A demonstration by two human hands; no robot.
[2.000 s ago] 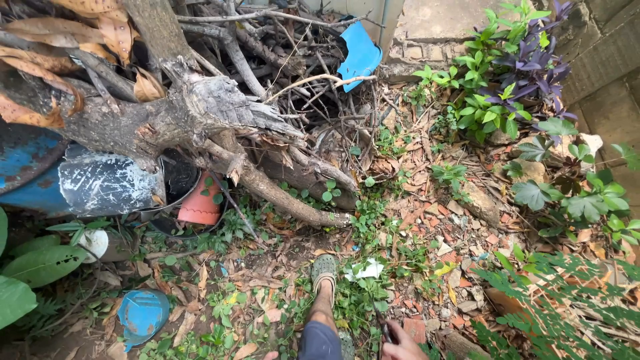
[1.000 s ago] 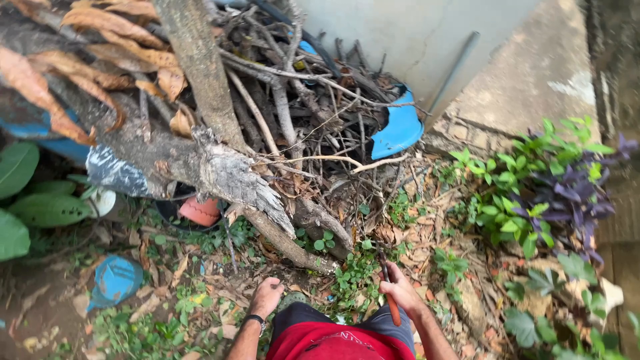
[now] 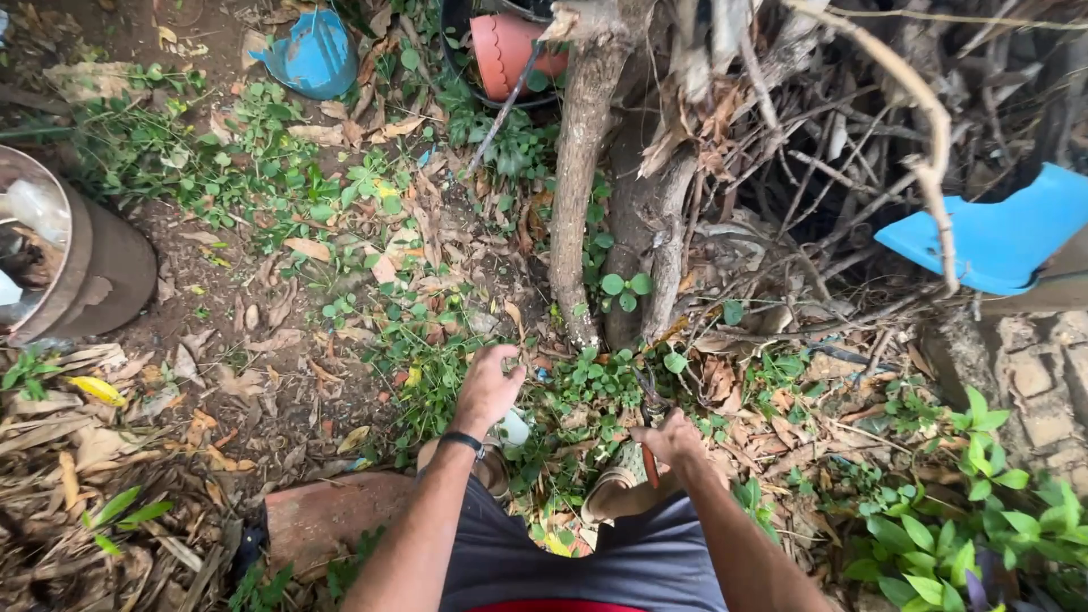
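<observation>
My right hand (image 3: pixel 669 440) is closed around pruning shears (image 3: pixel 651 408) with orange-red handles; their dark jaws point up and away from me, low over green weeds. Slightly curled and holding nothing, my left hand (image 3: pixel 491 387) hovers above the weeds to the left, a dark band on its wrist. A thick cut branch (image 3: pixel 580 187) comes down to the ground just beyond and between the two hands. Beside it stands another rough, weathered branch (image 3: pixel 671 246). Clogs (image 3: pixel 616 484) show on my feet under the hands.
A heap of dry branches (image 3: pixel 833 170) fills the upper right, with a broken blue plastic piece (image 3: pixel 994 234) at its edge. A bucket with waste (image 3: pixel 102 263) stands left. Terracotta-coloured pot (image 3: pixel 506 55), blue plastic scoop-like piece (image 3: pixel 314 55) and clay tile (image 3: pixel 336 514) lie around.
The view has swung to the left and down, bringing the bucket into sight. Both hands now reach farther forward over the weeds; the shears remain in my right hand.
</observation>
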